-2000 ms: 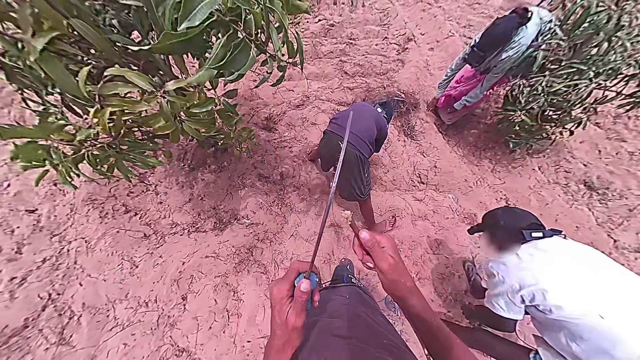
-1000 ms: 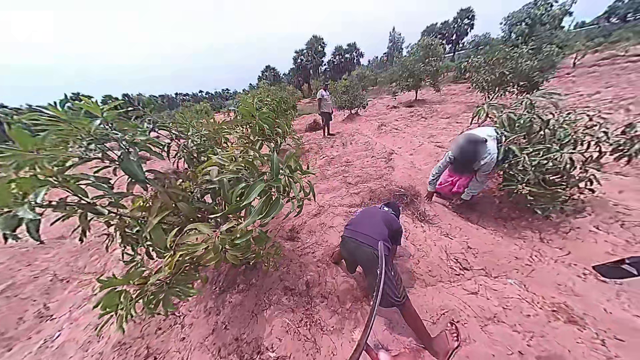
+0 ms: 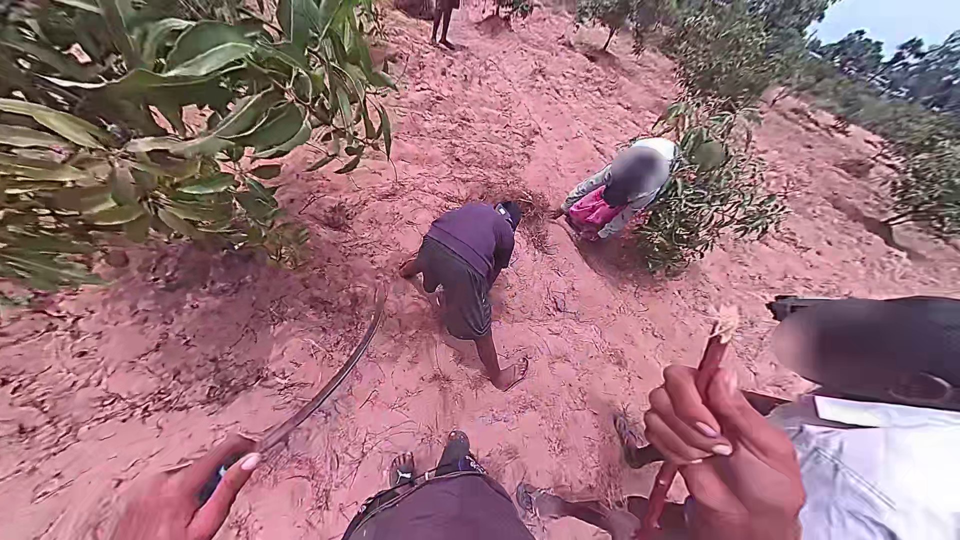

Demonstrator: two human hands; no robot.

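My left hand (image 3: pixel 191 491), at the lower left, is closed around the blue handle of a long, thin metal blade (image 3: pixel 330 386). The blade reaches up and to the right over the reddish soil and looks curved in this view. My right hand (image 3: pixel 724 450), at the lower right, grips a short brown stick (image 3: pixel 712 356) between thumb and fingers. The stick stands roughly upright, its pale, frayed tip above the fingers. More of a reddish-brown stem shows below that hand. The blade and the stick are well apart.
A person in a purple shirt (image 3: pixel 476 240) bends over ahead. Another person (image 3: pixel 619 187) stoops beside a leafy shrub (image 3: pixel 705 202). Close on my right is a person in a white shirt (image 3: pixel 877 465). Large leafy branches (image 3: pixel 187 135) hang at the upper left. Someone's legs (image 3: pixel 444 22) show farther off.
Two seconds ago my hands were close together before my body; now they are wide apart, the blade to the left and the stick to the right. The view has swung up and back down.
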